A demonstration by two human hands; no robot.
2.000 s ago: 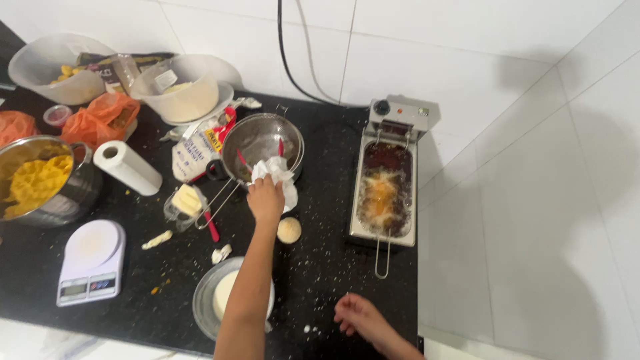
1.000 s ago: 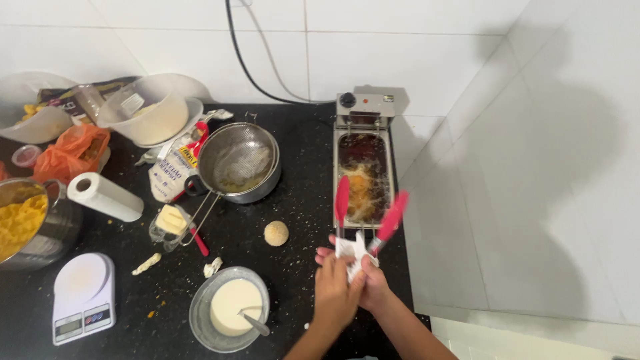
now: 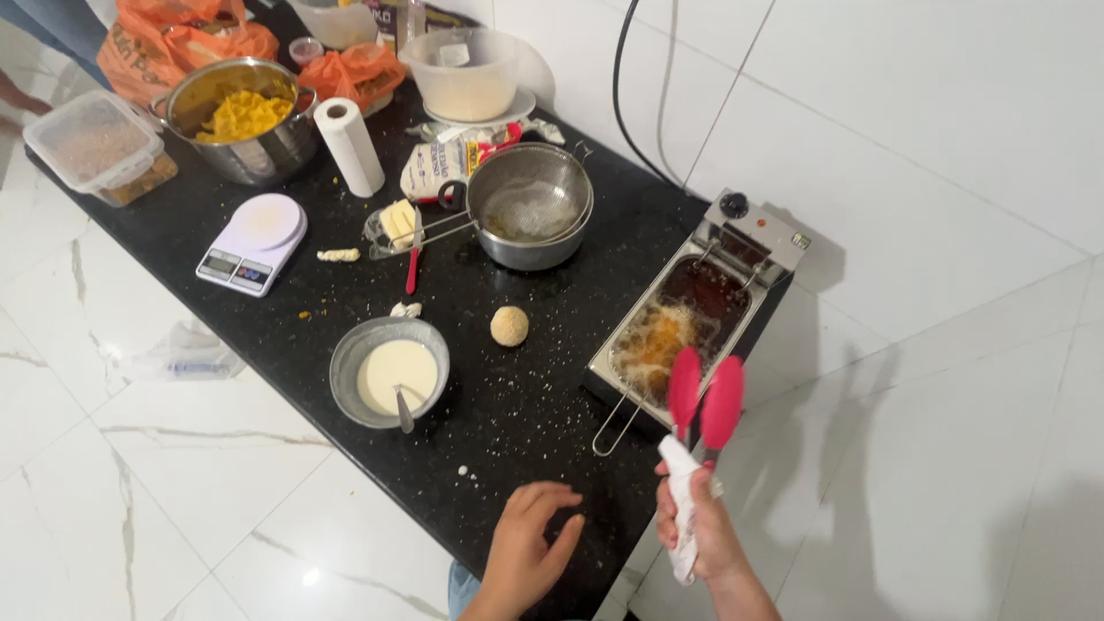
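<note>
My right hand (image 3: 703, 522) grips red-tipped tongs (image 3: 703, 401) with a white paper towel (image 3: 681, 509) around their handle; the tips stand apart by the near right edge of the deep fryer (image 3: 604, 358). Something golden (image 3: 662, 336) bubbles in the fryer's dark oil. My left hand (image 3: 533, 548) holds nothing, its fingers spread and bent above the black counter's near end. A breaded ball (image 3: 509, 326) sits on the counter, left of the fryer. Beside it is a metal bowl (image 3: 345, 371) of white liquid with a spoon (image 3: 403, 410). A mesh strainer (image 3: 530, 194) rests in a pot (image 3: 526, 253).
On the counter (image 3: 483, 448) stand a kitchen scale (image 3: 259, 237), paper towel roll (image 3: 349, 151), butter (image 3: 398, 222), red-handled knife (image 3: 412, 269), pot of yellow mash (image 3: 250, 155) and plastic tubs (image 3: 461, 73). A black cable (image 3: 617, 95) hangs behind. A person's leg (image 3: 56, 39) shows at upper left.
Two seconds ago my left hand was at the strainer with the white paper. One second ago both hands were together at the tongs; now only the right holds them. The view has turned.
</note>
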